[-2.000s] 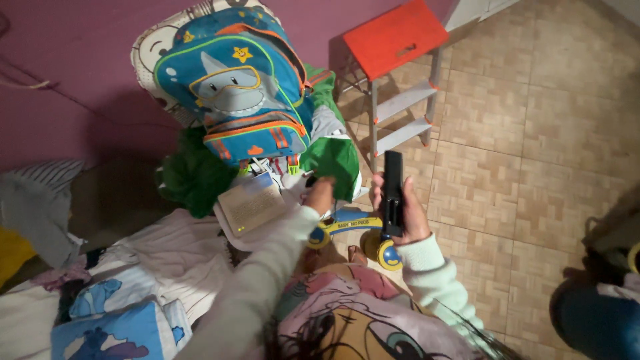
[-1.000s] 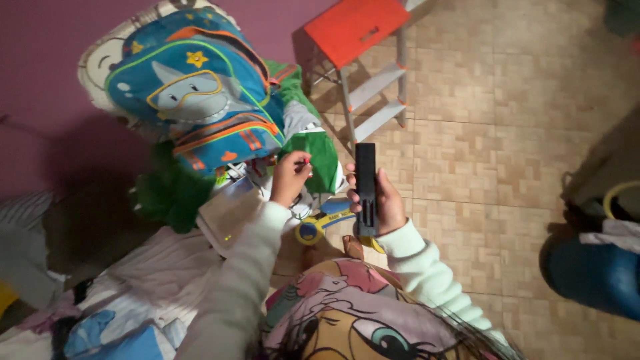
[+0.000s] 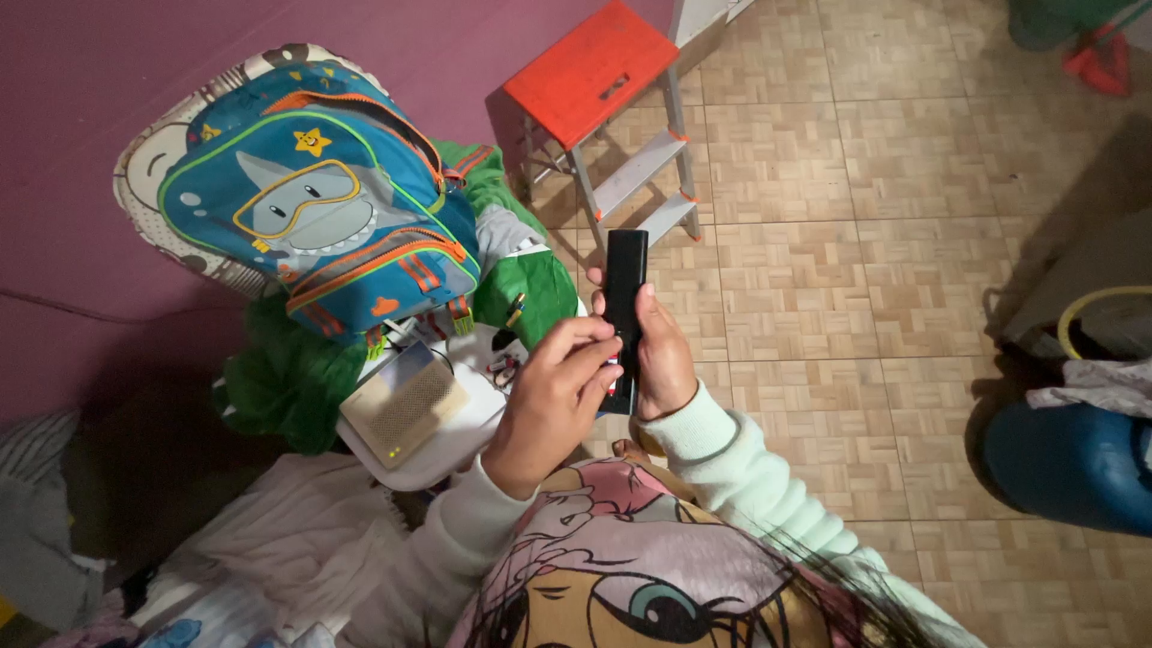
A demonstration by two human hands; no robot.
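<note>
My right hand (image 3: 666, 355) holds a long black remote control (image 3: 625, 279) upright, its thumb along the right edge and fingers behind it. My left hand (image 3: 558, 391) is at the remote's lower half, its fingertips on a small red-and-white battery (image 3: 614, 373) at the remote's left side. The fingers partly cover the battery, so how far it sits in the remote cannot be told. A black-and-gold battery (image 3: 516, 310) lies on green cloth (image 3: 540, 286) to the upper left of my hands. Small items (image 3: 504, 367) lie on the white surface left of my left hand.
A perforated pale box (image 3: 405, 405) with small yellow lights rests on a white plastic surface (image 3: 423, 472). A shark backpack (image 3: 315, 198) stands behind it. A red-topped step stool (image 3: 589, 76) stands on the tiled floor. Clothes (image 3: 279, 531) lie lower left; a blue container (image 3: 1071, 463) is at right.
My left hand has moved right, from over the white surface and green cloth to the remote. My right hand still holds the remote.
</note>
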